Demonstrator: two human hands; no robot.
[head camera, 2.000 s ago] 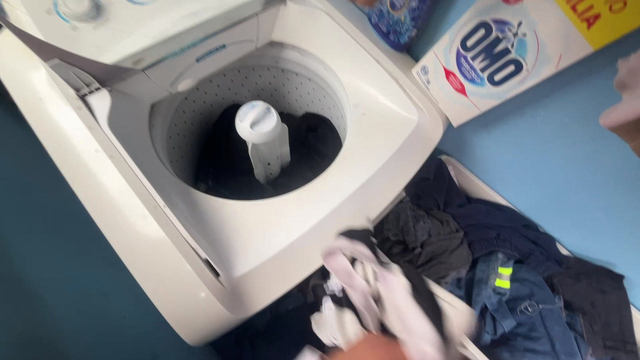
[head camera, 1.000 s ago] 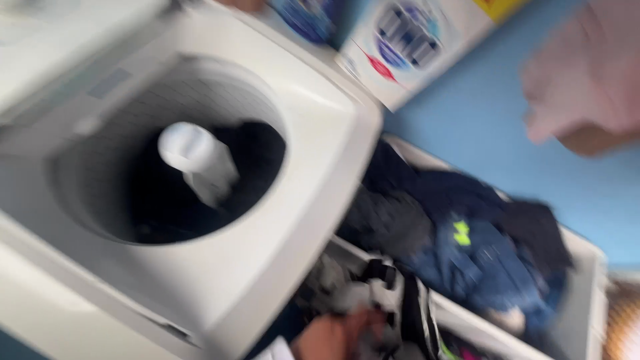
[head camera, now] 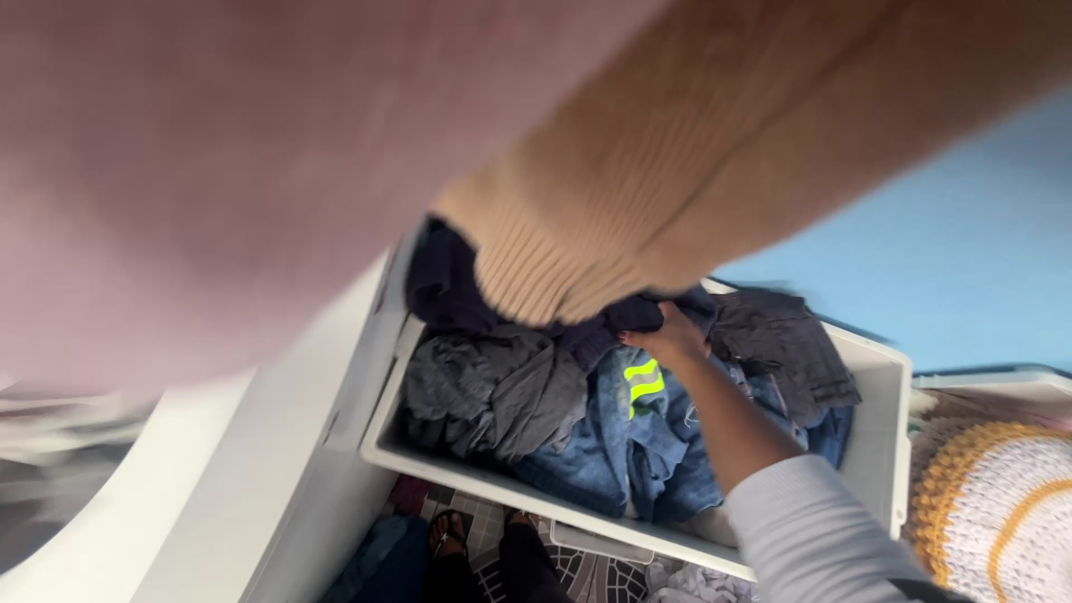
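My right hand (head camera: 672,335), below a grey sleeve, grips a dark navy garment (head camera: 615,322) at the far side of a white plastic laundry basket (head camera: 879,419). Beneath that hand lie blue denim clothes (head camera: 599,435), one with a fluorescent yellow and grey strip (head camera: 643,387). A crumpled dark grey garment (head camera: 494,389) fills the basket's left part, and another dark grey one (head camera: 779,352) drapes at the right. My left hand is not in view. Large blurred pink cloth (head camera: 209,167) and a tan ribbed cuff (head camera: 544,260) hang close to the camera, hiding much of the scene.
The washing machine's white body (head camera: 243,452) stands at the left. A blue wall (head camera: 938,243) rises behind the basket. At the right is a white and mustard knitted item (head camera: 1005,502). Feet in sandals (head camera: 448,532) stand on the patterned floor, near a blue cloth heap (head camera: 381,553).
The view has swung right, from the washer to the basket. A hand low in the earlier frames was at black and white clothes; now my right hand is on the navy garment. The hanging cloth appears much nearer.
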